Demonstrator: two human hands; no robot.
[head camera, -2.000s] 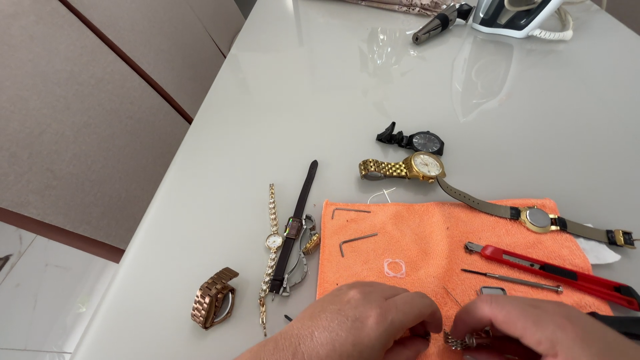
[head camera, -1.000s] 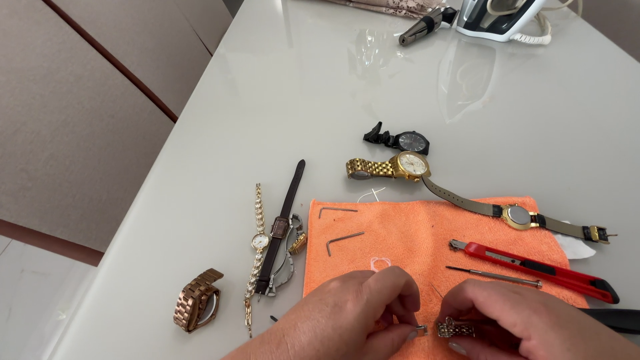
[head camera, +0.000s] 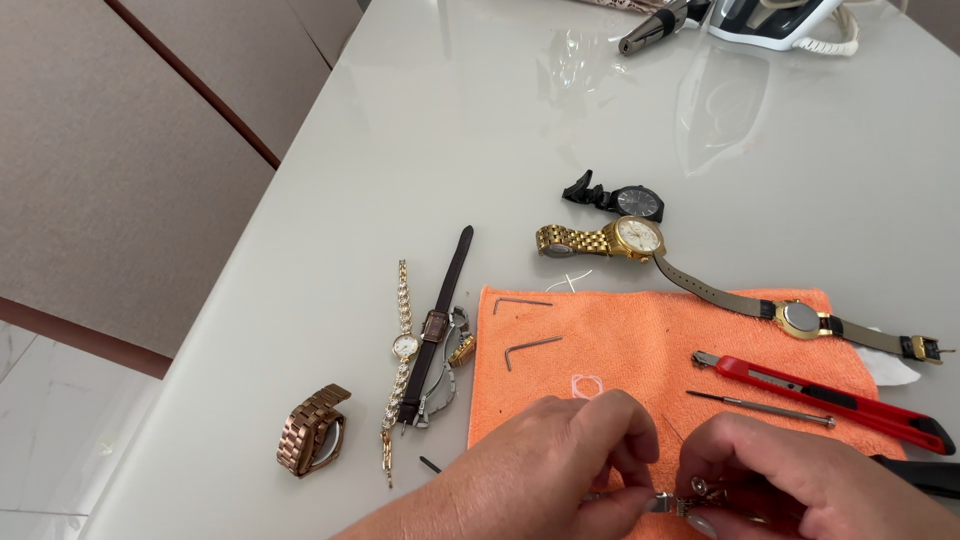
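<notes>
Over the near part of an orange cloth (head camera: 600, 330), my left hand (head camera: 570, 465) pinches one end of a silver metal watch band (head camera: 661, 502) between thumb and fingers. My right hand (head camera: 787, 472) grips the other part of this band, most of it hidden by the fingers. Two hex keys, a short L-shaped one (head camera: 523, 302) and another (head camera: 532, 343), lie on the cloth beyond my left hand. A thin screwdriver (head camera: 765, 409) and a red utility knife (head camera: 825, 397) lie just beyond my right hand.
Left of the cloth are a rose-gold watch (head camera: 311, 435), a gold bracelet watch (head camera: 406, 346) and a dark strap watch (head camera: 435, 326). Beyond it lie a gold watch (head camera: 637, 236), a black watch (head camera: 637, 201) and a grey strap watch (head camera: 801, 318). An iron (head camera: 772, 22) stands at the far edge.
The fingertips of my two hands have come closer together since a second ago, and the silver band pieces between them now look nearly touching.
</notes>
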